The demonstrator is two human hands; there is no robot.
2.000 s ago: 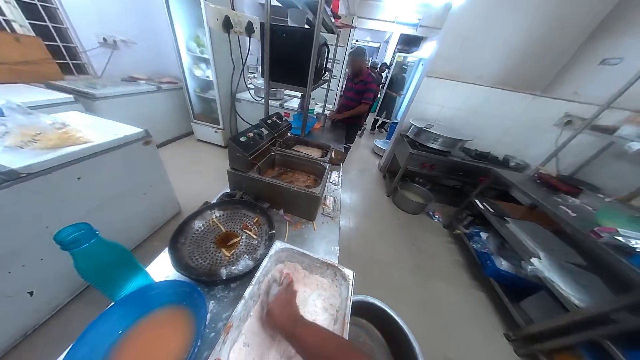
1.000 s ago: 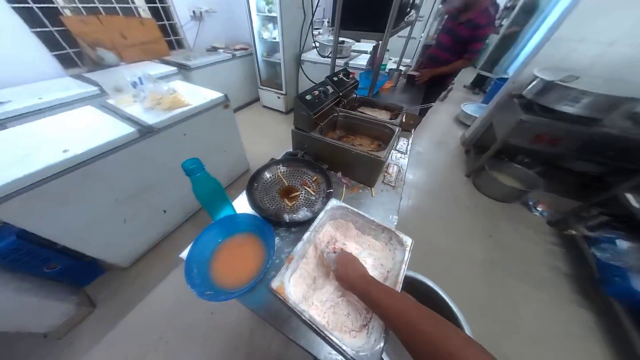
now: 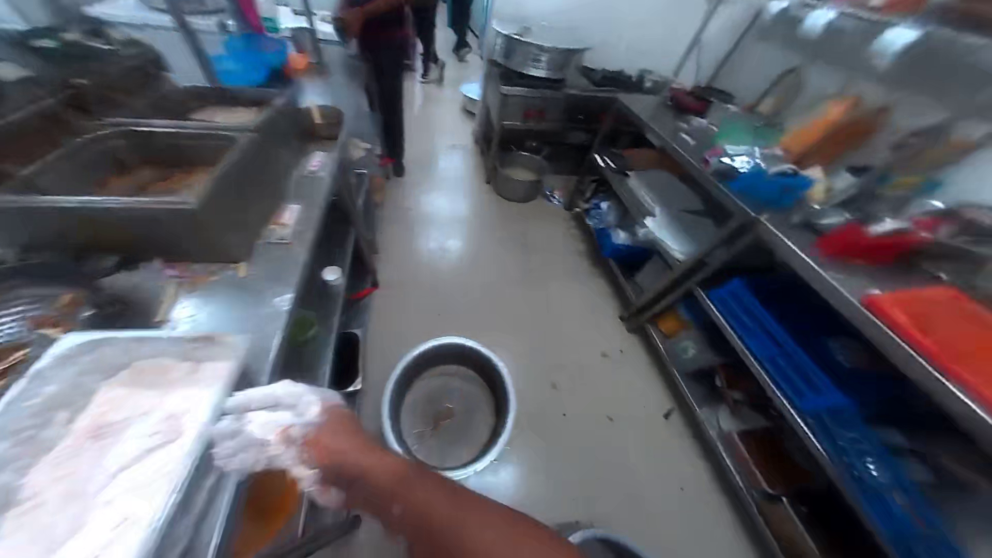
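Note:
My right hand (image 3: pixel 279 434), thickly coated in white flour, is at the right rim of a metal tray (image 3: pixel 194 465) of flour in the head view. Blur hides whether it touches the rim or holds anything. My left hand is out of view. Below my right hand, orange-brown liquid (image 3: pixel 267 508) shows beside the counter. At the left edge, part of a dark perforated pan (image 3: pixel 19 318) is visible beyond the tray.
Deep fryer basins (image 3: pixel 225 209) stand ahead on the left counter (image 3: pixel 298 248). A round metal pot (image 3: pixel 393 403) sits on the floor. Right, a metal shelf table holds blue crates (image 3: pixel 775 349) and a red tray (image 3: pixel 942 333). A person (image 3: pixel 384 85) stands up the aisle.
My right hand was in the flour within the tray and is now at its right rim. The view has swung right and down, so the blue bowl and bottle are out of frame.

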